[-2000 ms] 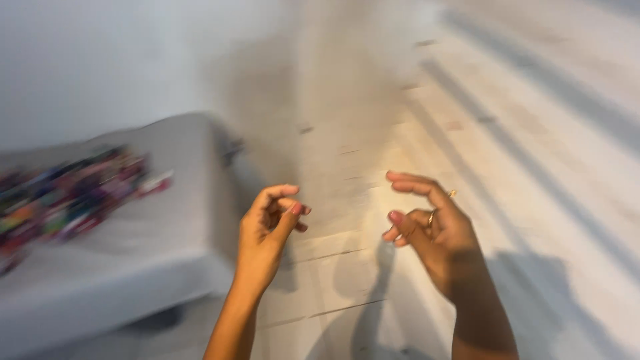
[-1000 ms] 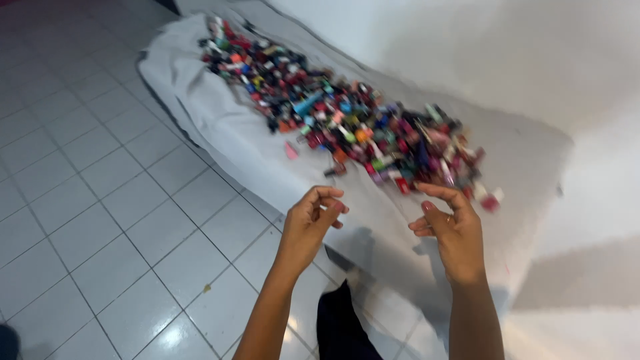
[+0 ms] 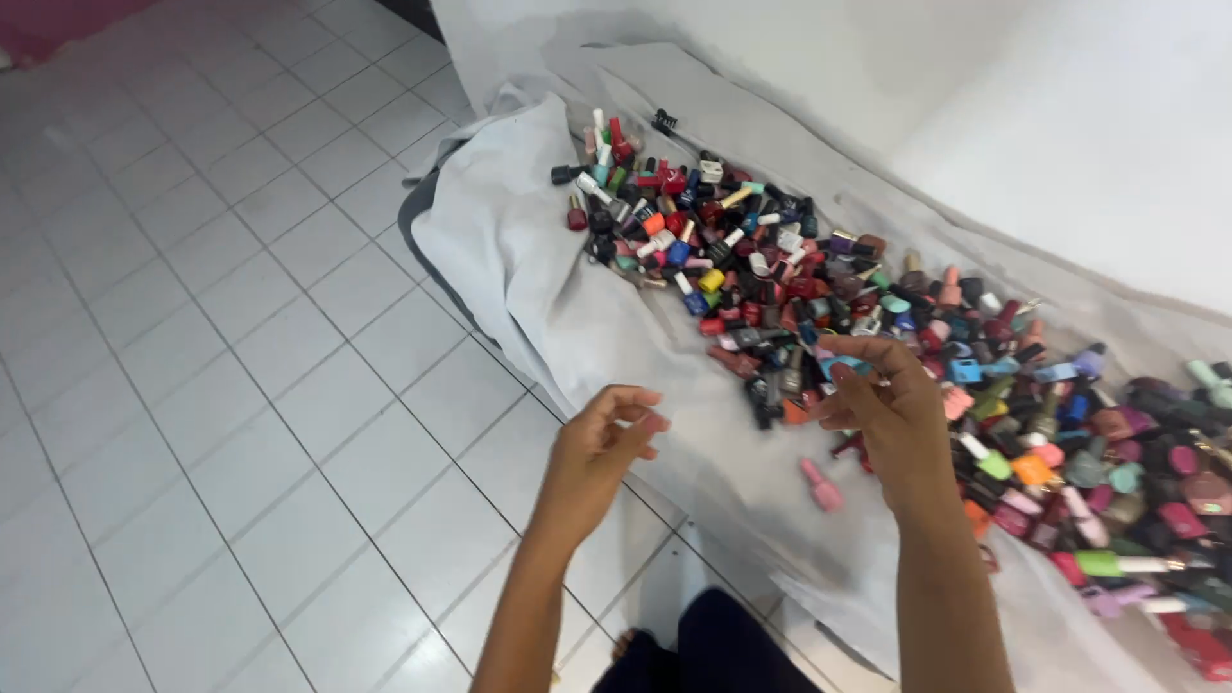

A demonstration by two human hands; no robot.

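Note:
A long heap of nail polish bottles (image 3: 799, 279) in many colours lies on a pale cloth (image 3: 616, 337). My left hand (image 3: 611, 452) is in the air over the cloth's near edge, fingers curled and apart, holding nothing. To its right, my right hand (image 3: 881, 414) hovers in front of the heap with its thumb and fingers apart and nothing gripped; it hides some bottles behind it. A pink nail polish bottle (image 3: 821, 485) lies apart from the heap, just below my right hand. Near the heap's far end is a small black hair claw clip (image 3: 664, 121).
The cloth covers a long raised surface whose dark rounded edge (image 3: 414, 221) shows at its far end. A white wall (image 3: 1039, 125) runs along its far side. White floor tiles (image 3: 241, 385) spread to the left. My dark-clothed legs (image 3: 722, 645) are at the bottom.
The view has swung a lot, from a floor and a corner of the covered surface to the length of the bottle heap. Both hands stay raised and apart, with nothing taken hold of.

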